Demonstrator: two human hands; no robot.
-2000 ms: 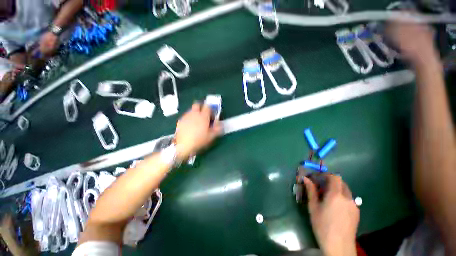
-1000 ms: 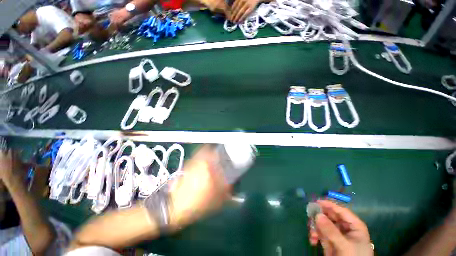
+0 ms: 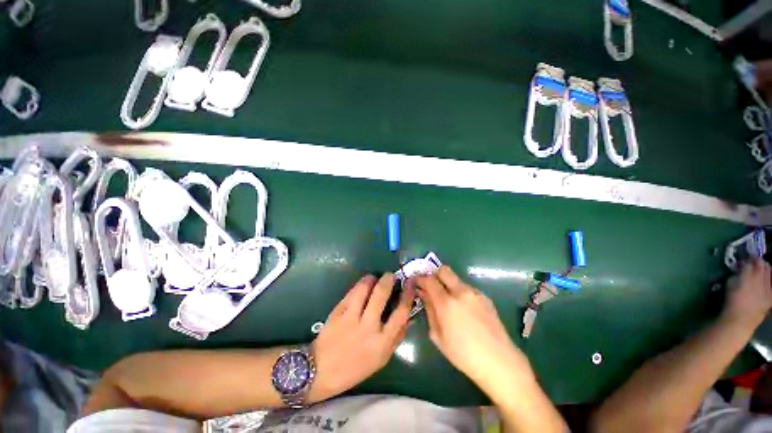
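Note:
My left hand (image 3: 360, 334), with a watch on the wrist, and my right hand (image 3: 461, 317) meet at the front centre. Their fingers hold a white housing (image 3: 421, 267) between them; most of it is hidden by the fingers. A blue battery (image 3: 393, 232) lies just beyond it, with a thin dark strand running toward the housing. Two more blue batteries (image 3: 577, 249) lie to the right, beside a small silvery flat part (image 3: 531, 320) that seems wired to them.
A heap of white housings (image 3: 131, 292) lies at the left. Beyond the white strip (image 3: 355, 169) are three white housings (image 3: 226, 90) and a row of three filled housings (image 3: 581, 100). Small white discs (image 3: 597, 359) lie nearby. Another person's hand (image 3: 750, 292) is at the right edge.
My left hand has moved from the left to meet my right hand at the front centre. The silvery part and two batteries now lie apart from my right hand. The view has shifted.

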